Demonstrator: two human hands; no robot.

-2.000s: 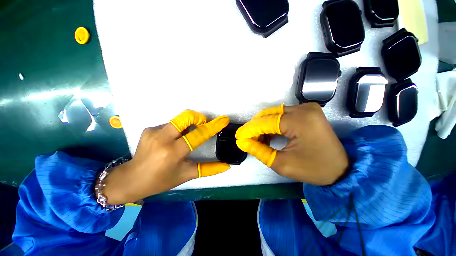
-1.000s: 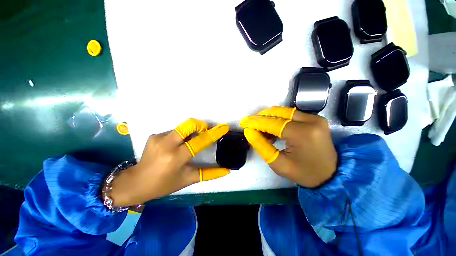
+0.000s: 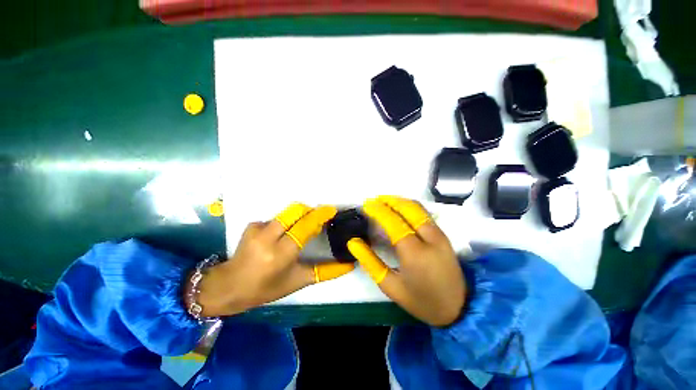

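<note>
A black watch body (image 3: 347, 233) lies screen up at the front edge of the white foam sheet (image 3: 298, 122). My left hand (image 3: 269, 259), with yellow finger cots, grips its left side between fingertips above and thumb below. My right hand (image 3: 418, 263), also in yellow cots, is at its right side. The right thumb tip rests on the screen's right part and the fingers are at the upper right corner. Whether a film lies on the screen cannot be told.
Several black watch bodies (image 3: 479, 122) lie on the sheet's right half. A pale yellow pad (image 3: 580, 118) is at its right side, a white wipe (image 3: 635, 204) at its right edge. Yellow rings (image 3: 194, 104) lie left on the green bench. A red tray (image 3: 366, 9) is behind. A blue sleeve shows far right.
The view has shifted, so more of the sheet and the red tray show. My right thumb has moved onto the watch screen and my right fingers have spread. My left hand keeps its hold.
</note>
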